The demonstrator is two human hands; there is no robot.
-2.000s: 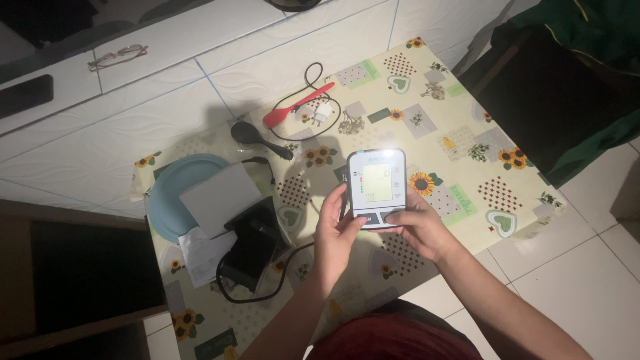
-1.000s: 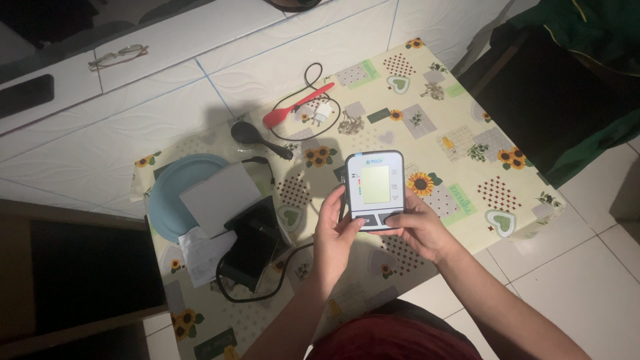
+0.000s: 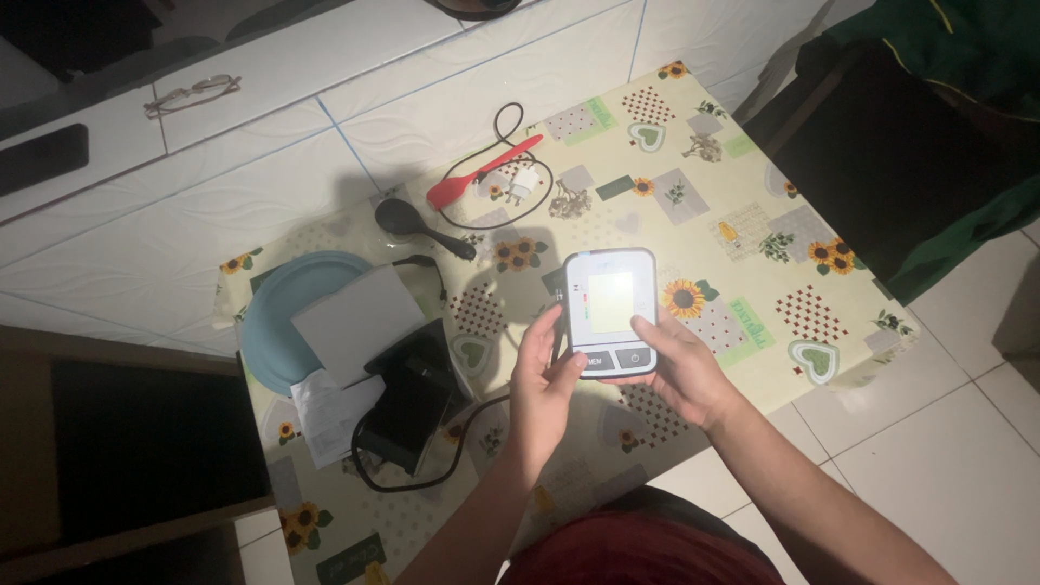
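Observation:
A blood pressure monitor (image 3: 611, 313) with a pale, glare-lit screen and two dark buttons is held between my hands above the table. My left hand (image 3: 544, 378) grips its lower left side, the thumb at the left button. On the lower right side is my right hand (image 3: 682, 357), its thumb at the screen's lower right corner. A black cuff (image 3: 414, 398) lies at the table's left part, a dark tube looping from it toward the monitor. Beside the cuff are a grey-white box or booklet (image 3: 357, 325) and folded paper (image 3: 333, 414).
A blue plate (image 3: 268, 325) lies under the box or booklet. Near the wall are a black spoon (image 3: 414, 226), a red silicone spatula (image 3: 479, 175) and a white charger plug (image 3: 522, 185) with a dark cable. Eyeglasses (image 3: 193, 96) and a dark phone-like object (image 3: 45, 158) rest on the ledge.
My right thumb has moved up from the right button to the lower right of the screen. My left hand keeps its hold on the monitor.

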